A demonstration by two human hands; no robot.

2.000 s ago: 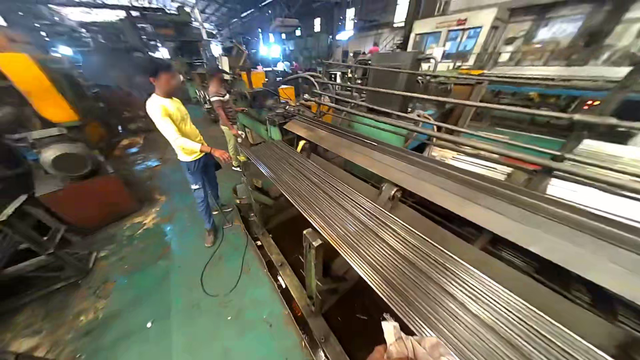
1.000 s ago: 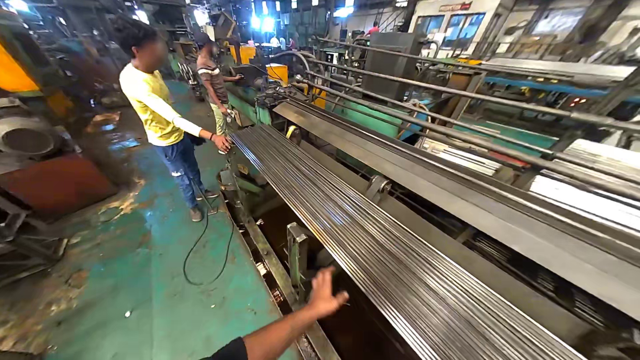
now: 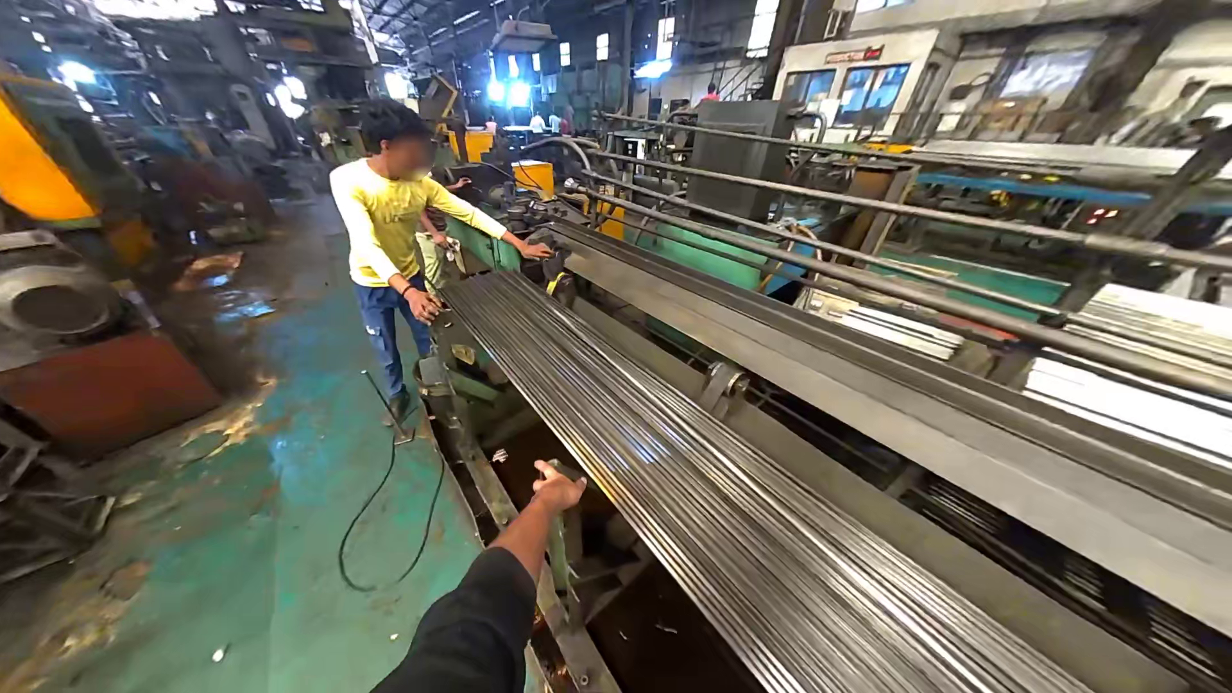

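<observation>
My left hand [image 3: 559, 487], bare below a black sleeve, is closed around the top of a green metal post [image 3: 558, 553] beside the rack. Just right of it, a wide layer of long, shiny metal rods [image 3: 654, 448] slopes across the machine bed; the hand does not appear to hold any rod. My right hand is out of view. At the far end of the rods stands a person in a yellow shirt [image 3: 390, 226], one hand near the rod ends and the other on the machine.
A long metal rail [image 3: 481, 500] edges the bed, with a dark gap between it and the rods. A black cable [image 3: 342, 558] curls on the green floor [image 3: 241, 597]. A roller bracket [image 3: 722, 385] and a long steel beam [image 3: 866, 433] lie right of the rods. Pipes run behind.
My left hand has gone from spread fingers to a grip on the post. A hand with pale cloth, seen at the bottom edge earlier, is gone. The person in yellow now reaches across to the machine.
</observation>
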